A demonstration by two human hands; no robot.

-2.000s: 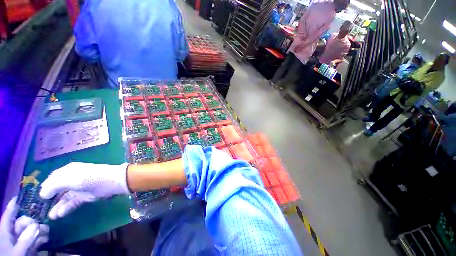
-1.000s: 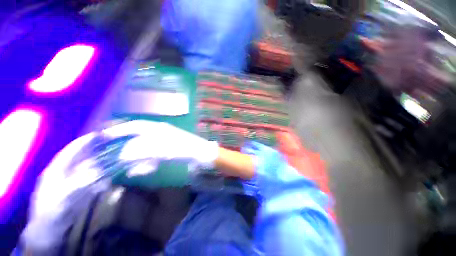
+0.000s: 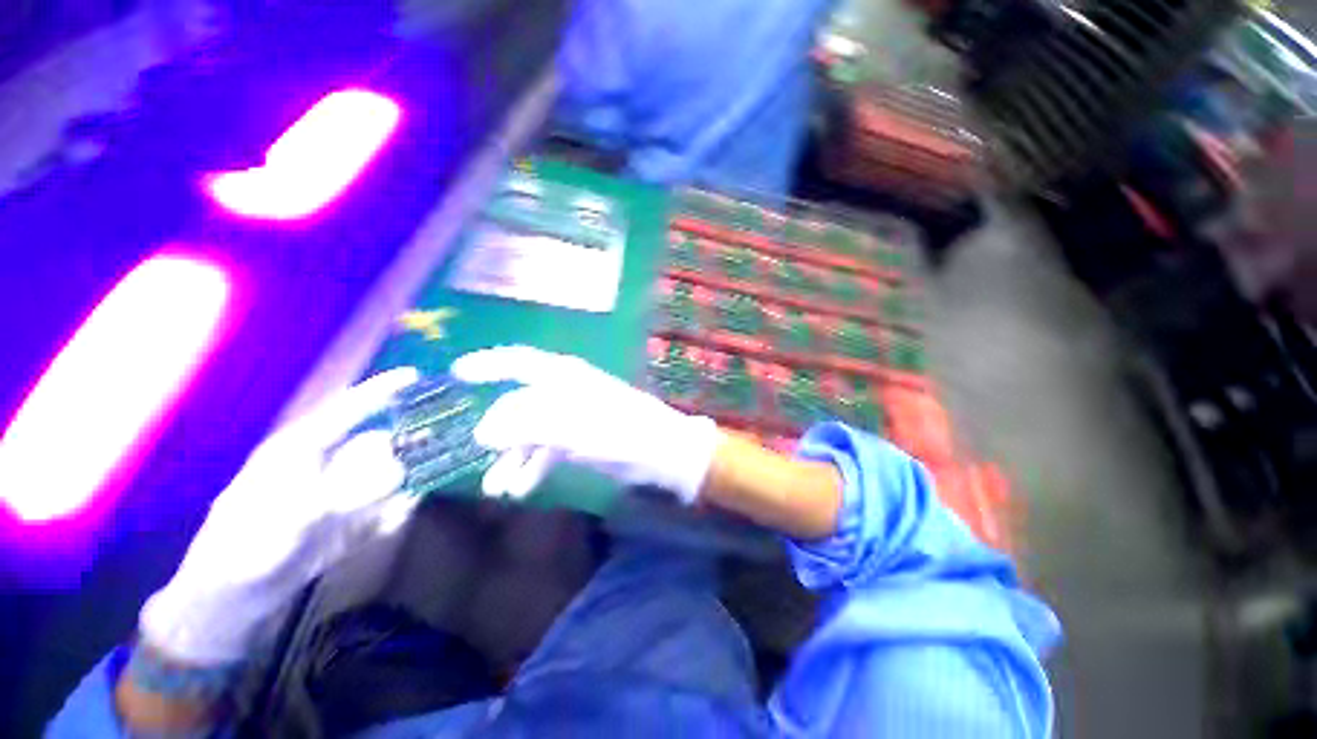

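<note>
A small dark green circuit board (image 3: 438, 436) is held between my two white-gloved hands over the near left part of the green mat (image 3: 563, 347). My left hand (image 3: 296, 498) grips its left edge and my right hand (image 3: 585, 426) grips its right edge. The board looks slightly blurred and its underside is hidden. Beyond it on the mat lies a pale fixture plate (image 3: 537, 270) with a bluish translucent part at its far half. To the right is a clear blister tray (image 3: 667, 321) with rows of green boards on red pads; my right forearm covers its near part.
A yellow mark (image 3: 428, 322) is stuck on the mat. Two lamps (image 3: 116, 383) glow pink-violet over the conveyor at the left. A person in a blue smock (image 3: 686, 87) is beyond the mat. Stacked red trays (image 3: 910, 142) stand behind, with floor and dark racks at the right.
The view has swung left, bringing the lamps into sight. The board and both hands now appear nearer the middle of the picture, and the board is still held in both hands.
</note>
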